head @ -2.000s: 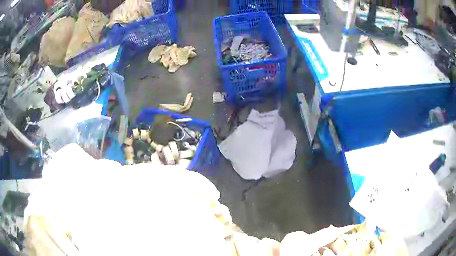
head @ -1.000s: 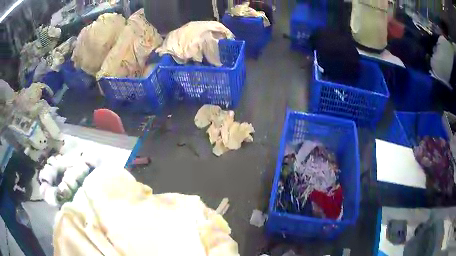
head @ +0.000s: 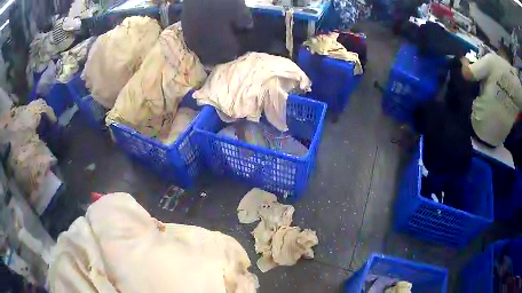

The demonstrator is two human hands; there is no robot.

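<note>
A large cream cloth heap (head: 154,252) fills the lower left, nearest in front of me, cut off by the bottom edge. No hand of mine shows; whether my hands are under or behind the heap cannot be told. Ahead, a blue slatted crate (head: 252,160) has a cream cloth (head: 252,86) draped over its back and side, with greyish cloth inside. A second blue crate (head: 151,154) beside it on the left holds tall cream bundles (head: 154,86).
Crumpled cream cloth (head: 277,229) lies on the grey floor. More blue crates (head: 446,214) stand at the right, one holding black cloth. A person in dark clothing (head: 214,28) is behind the bundles; another in a light shirt (head: 495,94) is at the far right.
The view has moved forward and turned left along the floor. The cream-filled crates are larger and nearer; the scrap crate has slid toward the bottom right. The cream heap stays at the lower left.
</note>
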